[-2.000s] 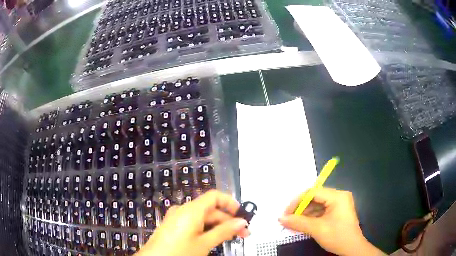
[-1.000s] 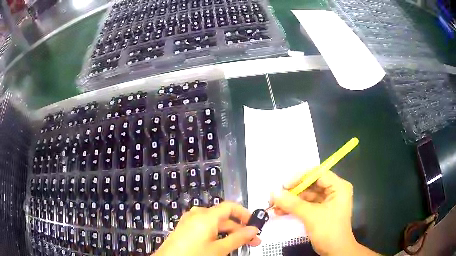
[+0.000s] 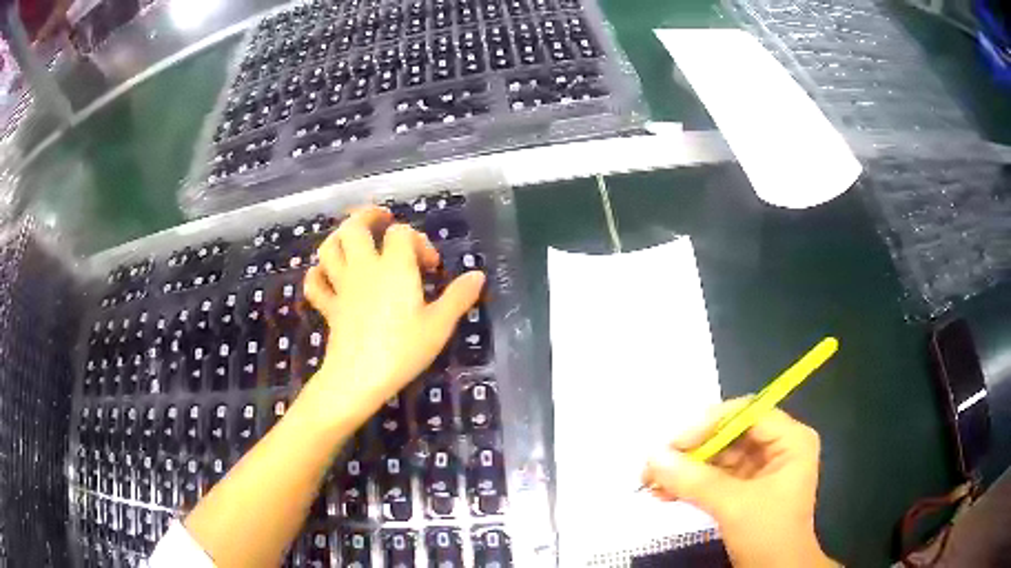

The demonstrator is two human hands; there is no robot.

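My left hand [image 3: 383, 316] is over the upper right part of the filled blister tray [image 3: 512, 366], its thumb and fingers apart. A black housing [image 3: 471, 264] with a small white mark sits in a pocket by the thumb tip. The palm hides the pockets beneath. My right hand [image 3: 759, 477] grips the slim yellow tool [image 3: 776, 391] like a pen, its thin tip low over the white sticker sheet [image 3: 632, 366]. Any piece on the tip is too small to tell. A grid of tiny pieces shows at the sheet's near end.
A second filled tray [image 3: 405, 83] lies beyond the pale rail [image 3: 577, 158]. A spare white sheet [image 3: 765, 117] and clear empty trays [image 3: 942, 200] are at upper right. A dark phone [image 3: 960, 383] with a brown strap lies at right. Stacked trays [image 3: 33, 366] stand at the left edge.
My left hand has moved from beside the sheet, where it held a black housing, up and left over the tray. My right hand has moved slightly right and down, away from where the housing was.
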